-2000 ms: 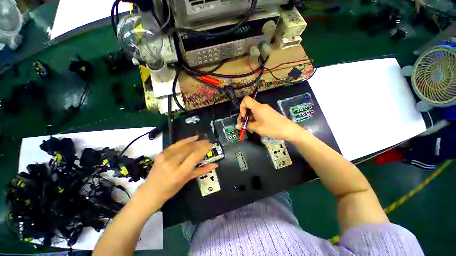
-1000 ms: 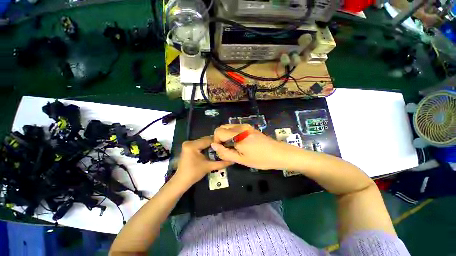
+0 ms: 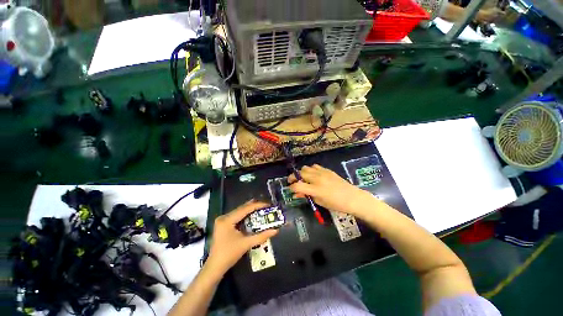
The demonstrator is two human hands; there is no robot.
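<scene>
My left hand point(image 3: 237, 237) holds a power adapter point(image 3: 265, 219) by its sides, pale face with yellow and dark marks up, over the upper part of the left socket strip point(image 3: 262, 256). My right hand point(image 3: 321, 188) holds a red-and-black pen-sized tool point(image 3: 316, 211), its red end pointing down toward me, left of the right socket strip point(image 3: 347, 227). The right fingers lie near a green meter module point(image 3: 289, 192). Whether the adapter is seated in the strip cannot be told.
A tangled adapter pile point(image 3: 80, 247) lies on the left white sheet point(image 3: 179, 262). A clear bulb point(image 3: 208, 92), a flat meter point(image 3: 284, 108) and a large grey vented unit point(image 3: 296, 43) stand behind the black board point(image 3: 284, 278). A fan point(image 3: 529, 137) stands right of the right white sheet point(image 3: 444, 166).
The hands were together over the left strip and are now apart. The right hand has moved right with the tool, red end now down. The adapter's pale face now shows. The view has shifted.
</scene>
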